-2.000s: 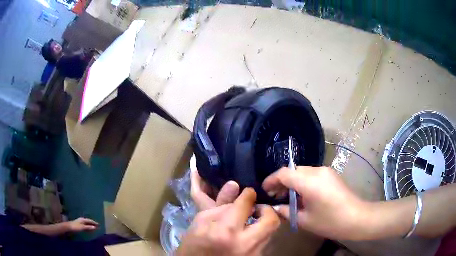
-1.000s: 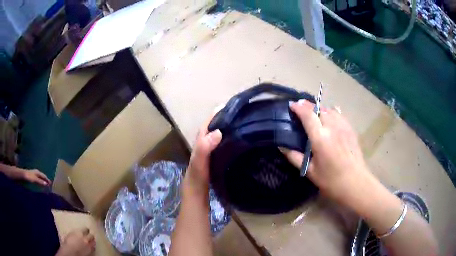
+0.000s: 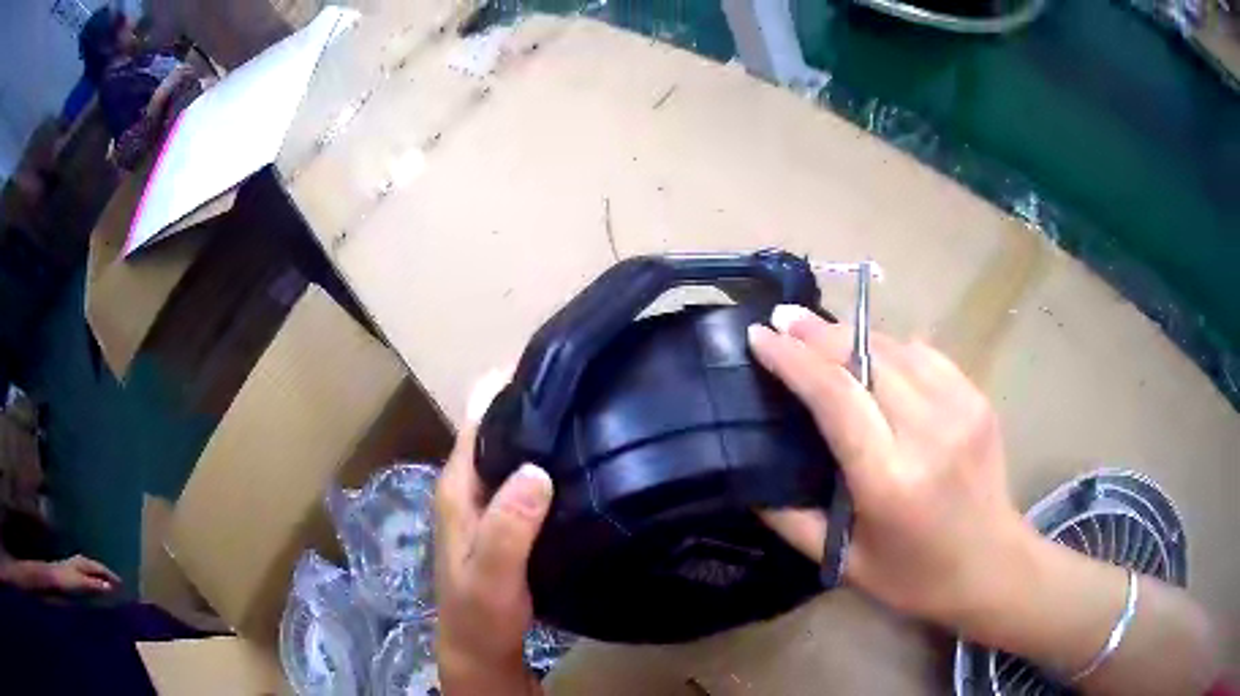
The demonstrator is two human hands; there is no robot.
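Observation:
A glossy black fan housing (image 3: 666,449) with a hoop handle is held over the cardboard-covered bench, its handle side up and its dark opening facing down towards me. My left hand (image 3: 492,578) grips its left side, thumb on the front. My right hand (image 3: 904,462) grips its right side, fingers on the top near the handle's end. The right hand also keeps thin metal tweezers (image 3: 861,326) between its fingers, pointing up. A clear-grey round fan grille (image 3: 1115,524) lies on the bench at the right, partly hidden behind my right forearm.
An open carton (image 3: 293,462) at the lower left holds several bagged grilles (image 3: 388,537). A white sheet with a pink edge (image 3: 238,129) lies on another carton behind. A person (image 3: 129,82) is at the upper left; another person's hand (image 3: 82,575) shows at the left edge.
The black housing has turned from its open side facing me to its outer side and handle showing. My hands have moved from its lower front to its two sides. The view has shifted.

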